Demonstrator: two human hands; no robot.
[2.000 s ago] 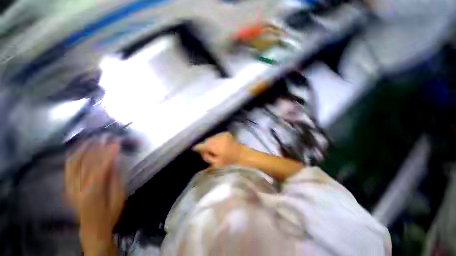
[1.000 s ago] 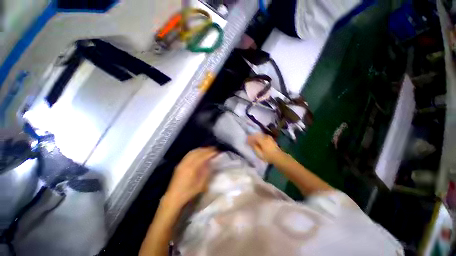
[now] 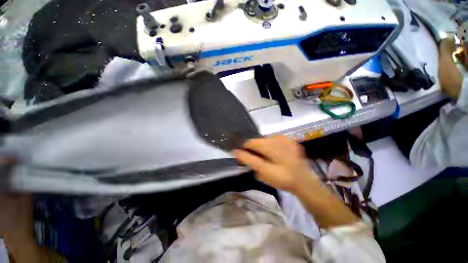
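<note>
A long garment piece [image 3: 123, 128], pale grey with dark grey edges and a dark end panel, is stretched across the front of the sewing machine [image 3: 226, 51]. My right hand [image 3: 277, 159] grips its dark right end. My left hand [image 3: 13, 190] is at the far left edge, blurred and partly cut off, at the piece's left end; its fingers are not clear. The piece covers the needle area. Two black fabric strips [image 3: 277, 90] lie on the white machine bed.
Yellow and green loops [image 3: 338, 100] and an orange tool [image 3: 318, 86] lie right on the bed. Dark fabric [image 3: 72, 46] is heaped behind left. Cut pieces [image 3: 349, 177] hang below the table edge. Another person's arm [image 3: 451, 69] is at the right.
The view has turned to show the whole machine. The grey piece is now stretched out in front of it. My hands have moved apart from my lap, the left one far left.
</note>
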